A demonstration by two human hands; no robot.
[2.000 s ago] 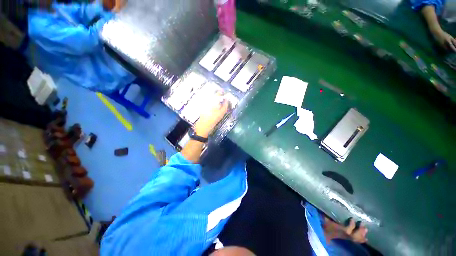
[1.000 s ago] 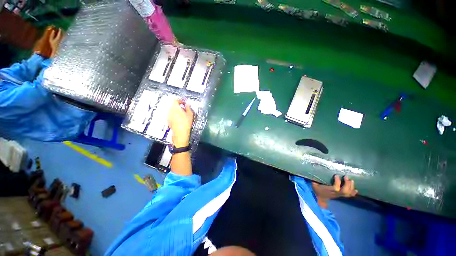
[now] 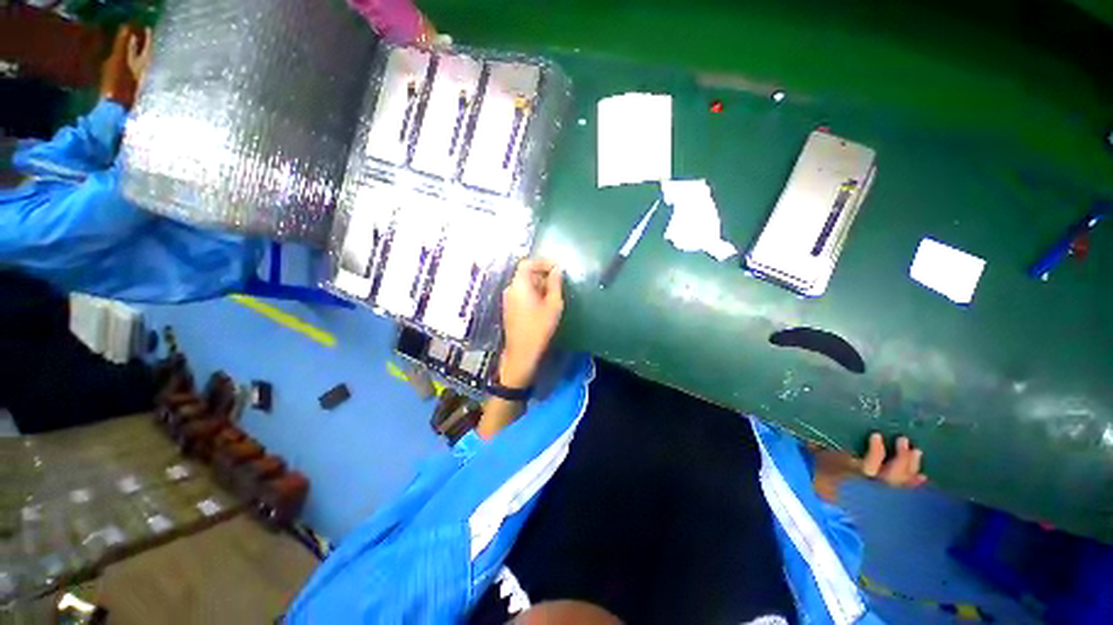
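Observation:
The clear blister tray (image 3: 555, 116) on the left holds silver-grey modules (image 3: 498, 137) in two rows of three; glare whitens the lower row. My left hand (image 3: 532, 311), with a dark wristband, is at the tray's lower right edge, over the green mat. Its fingers are bent and a little apart, with nothing visible in them; whether they touch the tray is unclear. My right hand (image 3: 895, 462) rests on the bench's front edge, fingers spread, empty. A stack of silver modules (image 3: 812, 214) lies on the mat between the hands, farther back.
White paper (image 3: 635, 138), a crumpled white piece (image 3: 696, 220), a thin pen or blade (image 3: 630, 247), a black curved strip (image 3: 818, 347), a white square (image 3: 947, 270) and a blue tool (image 3: 1069, 241) lie on the mat. A shiny ridged block (image 3: 250, 116) stands left, beside a blue-sleeved person (image 3: 134, 250).
My left hand has moved off the tray's lower row to its right edge. The lower row's right module is now uncovered. The view has shifted; my right hand stays at the bench edge.

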